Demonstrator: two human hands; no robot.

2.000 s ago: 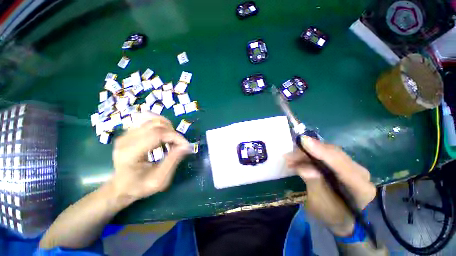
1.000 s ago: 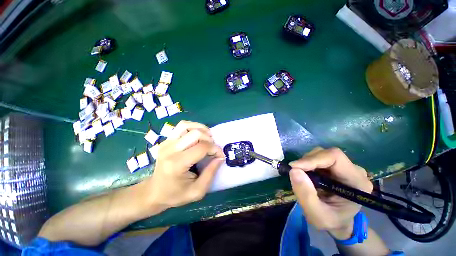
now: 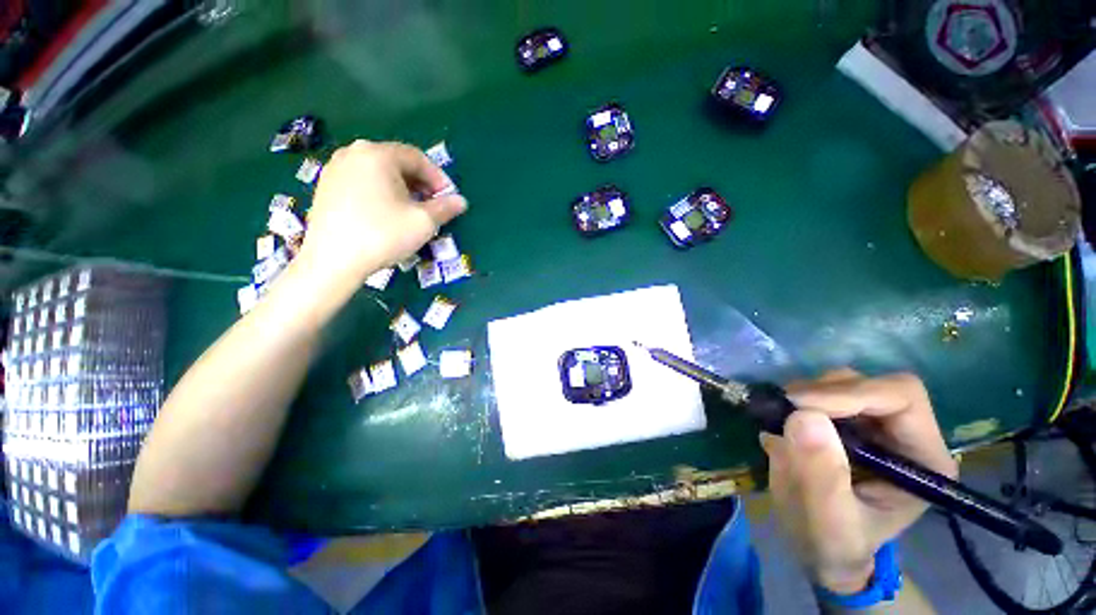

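Note:
An open black watch housing with its circuit board lies on the white work pad. My right hand holds the soldering iron like a pen, its tip over the pad, right of and slightly above the housing, apart from it. My left hand is over the pile of battery cells, fingertips pinched on a small pale battery cell. The hand and forearm hide much of the pile. Several cells, one a loose cell, lie left of the pad.
Several black housings lie behind the pad, with another at back left. A silvery battery blister tray stands at left. A yellow-brown tip cleaner pot and a black fume fan are at right. A wheel shows below the bench edge.
My left hand has left the housing and moved up-left to the cell pile, pinching a cell there. The iron's tip has lifted off the board and moved right. A cell now lies beside the pad.

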